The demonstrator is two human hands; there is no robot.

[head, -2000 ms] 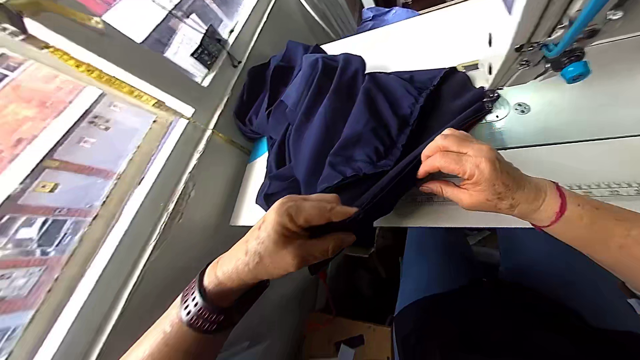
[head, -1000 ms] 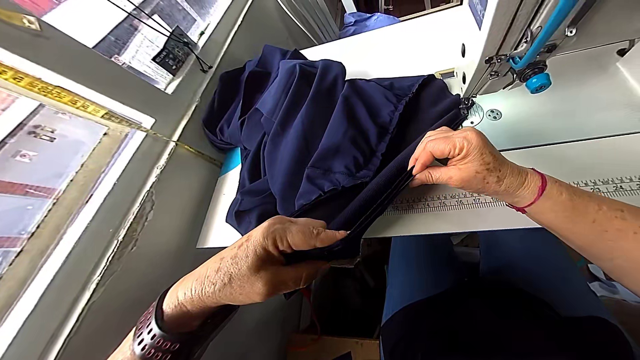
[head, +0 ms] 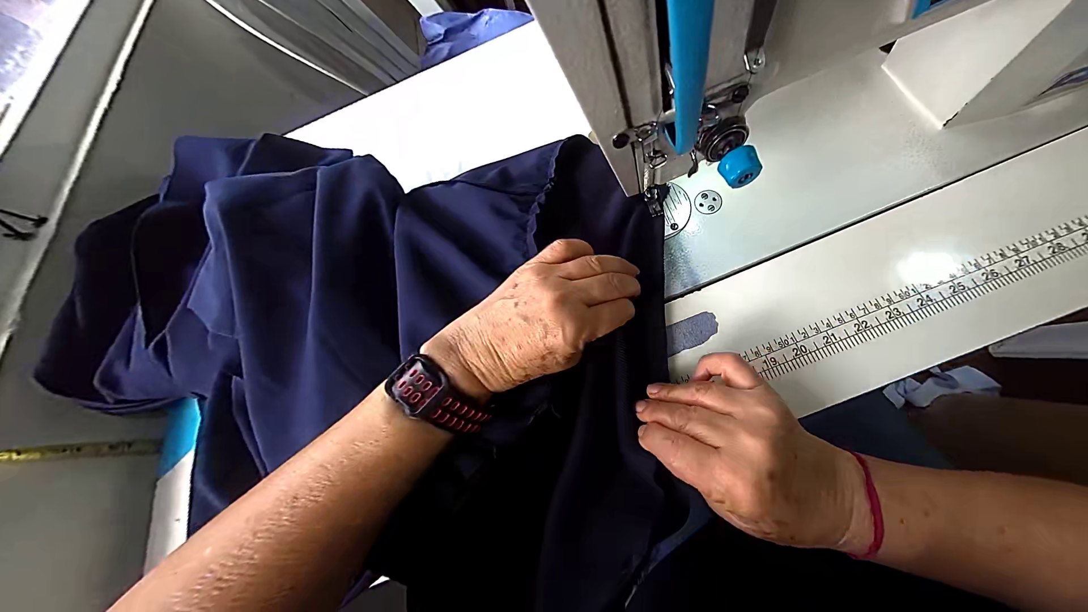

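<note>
Navy fabric [head: 314, 246] lies bunched over the left of the sewing table, its straight edge running up to the presser foot [head: 653, 201] of a sewing machine [head: 612, 76]. My left hand [head: 552, 314], with a watch at the wrist, rests on the cloth just below the foot, fingers curled; whether it pinches a fold is hard to tell. Lower down, my right hand [head: 739, 450] has its fingertips at the fabric's right edge, the thumb hidden. A red cord circles that wrist. The needle itself cannot be made out.
A ruler scale [head: 892, 310] runs along the table's front edge on the right. The round needle plate [head: 677, 211] and a blue knob [head: 739, 167] are beside the foot. A yellow tape measure [head: 76, 451] is at the left, and blue cloth [head: 467, 34] lies beyond the table.
My left hand has moved from the lower end of the fabric up close to the presser foot. My right hand is now lower along the edge. The cloth is spread flatter near the foot.
</note>
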